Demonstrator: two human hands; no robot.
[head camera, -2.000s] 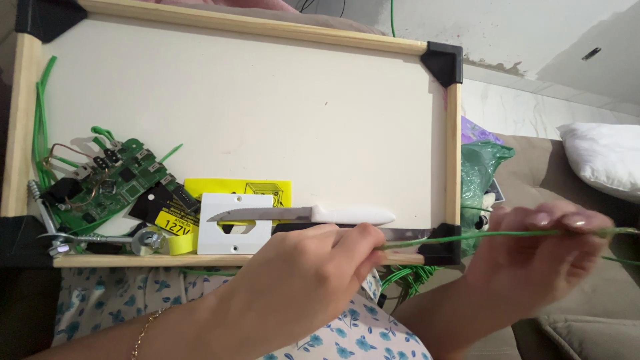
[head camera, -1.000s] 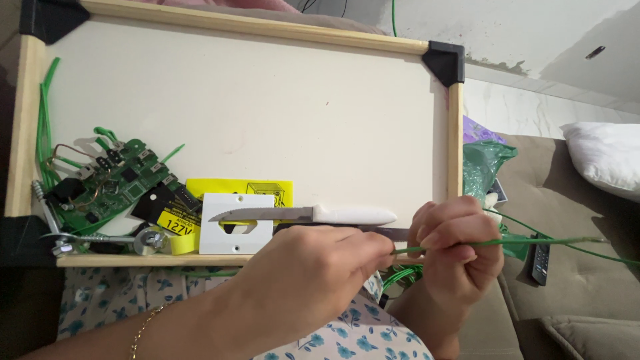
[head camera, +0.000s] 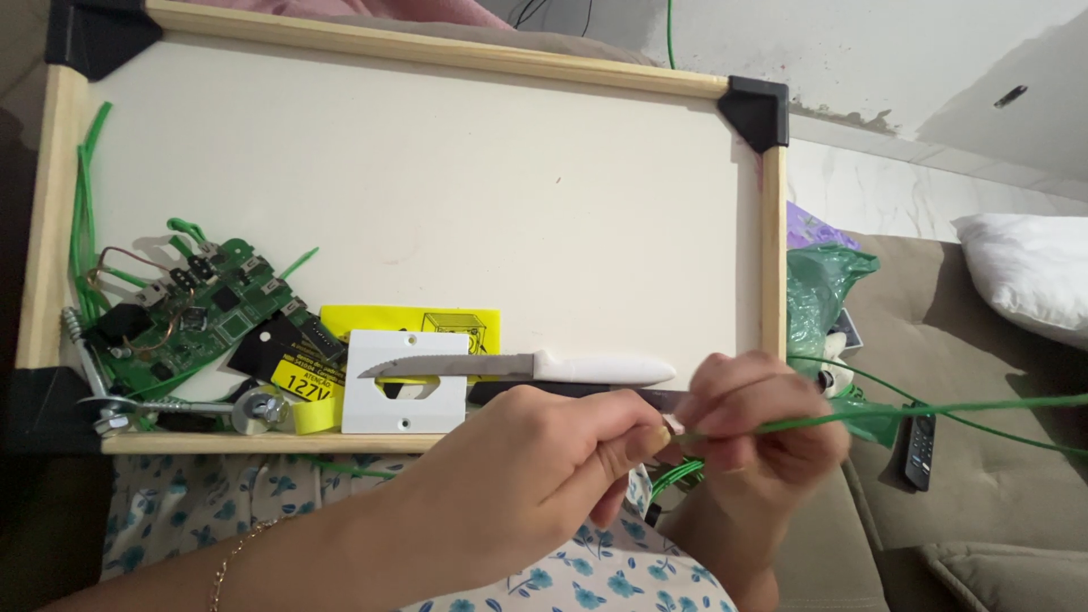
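My left hand reaches over the front wooden edge of the framed white board, its thumb and finger pinching the near end of a green wire. Close beside it, my right hand grips the same green wire, which runs off to the right. A second knife, mostly hidden, has its dark handle under my left hand. Above it lies a serrated knife with a white handle, its blade across a white wall plate.
On the board's left are a green circuit board, bolts with washers, a yellow printed piece and green wire offcuts. Right of the frame are a green plastic bag, a remote control and a white pillow on a sofa.
Two seconds ago my right hand was farther right along the wire; it has moved left, beside my left hand. My left hand has kept its pinch.
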